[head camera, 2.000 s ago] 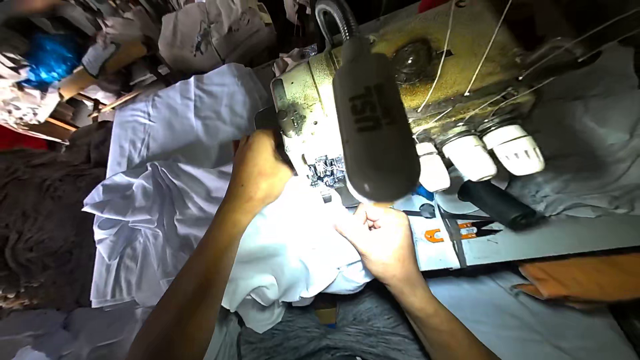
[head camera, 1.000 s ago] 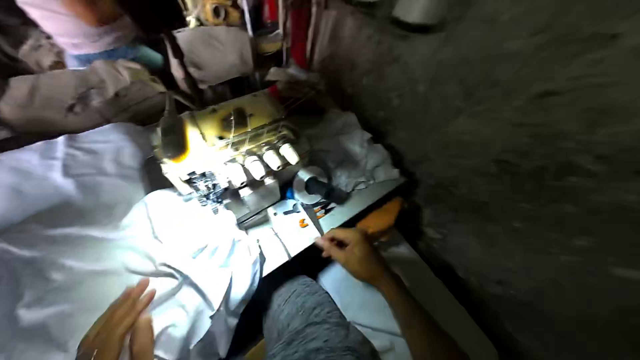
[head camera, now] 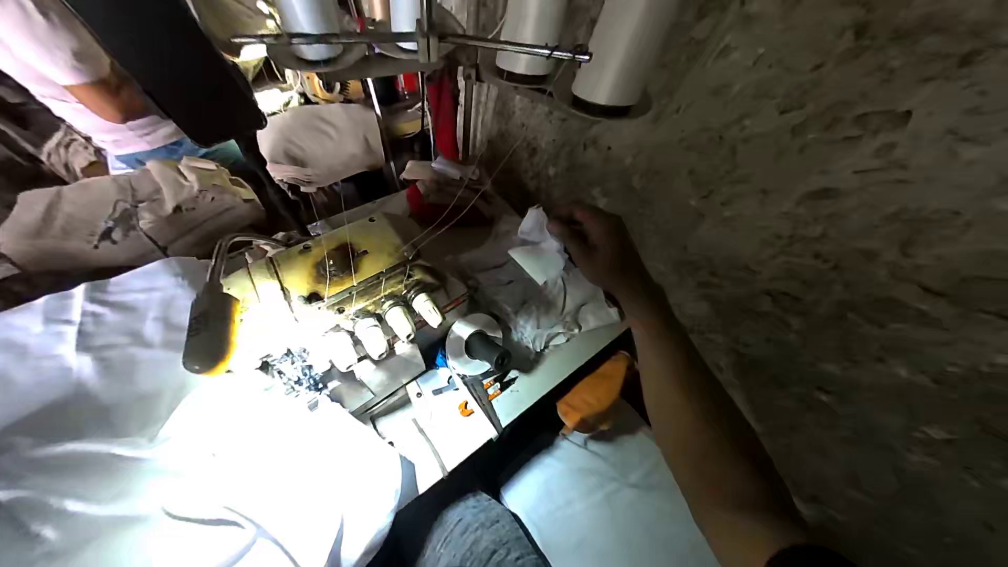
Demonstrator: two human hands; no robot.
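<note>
My right hand [head camera: 594, 240] reaches to the far right end of the sewing table, its fingers at a small white fabric piece [head camera: 537, 250] on a crumpled pile of pale cloth [head camera: 551, 303]. Whether the fingers grip the piece is hard to tell. My left hand is out of view. An overlock sewing machine [head camera: 370, 260] stands at the centre left under a lit lamp [head camera: 211, 331]. White fabric [head camera: 260, 472] lies before it, overexposed by the light. Thread snips with orange handles [head camera: 492, 387] and a roll of white tape [head camera: 471, 344] rest right of the machine.
Thread cones [head camera: 626, 51] stand on a rack above the table. A rough wall [head camera: 827, 236] runs along the right. An orange cloth [head camera: 594, 394] hangs by the table edge. A person in a pale shirt [head camera: 94, 79] is at the upper left, behind heaped beige garments [head camera: 118, 213].
My right hand has moved from the front table edge to the cloth pile at the far right. My left hand has gone out of view. The view has swung right.
</note>
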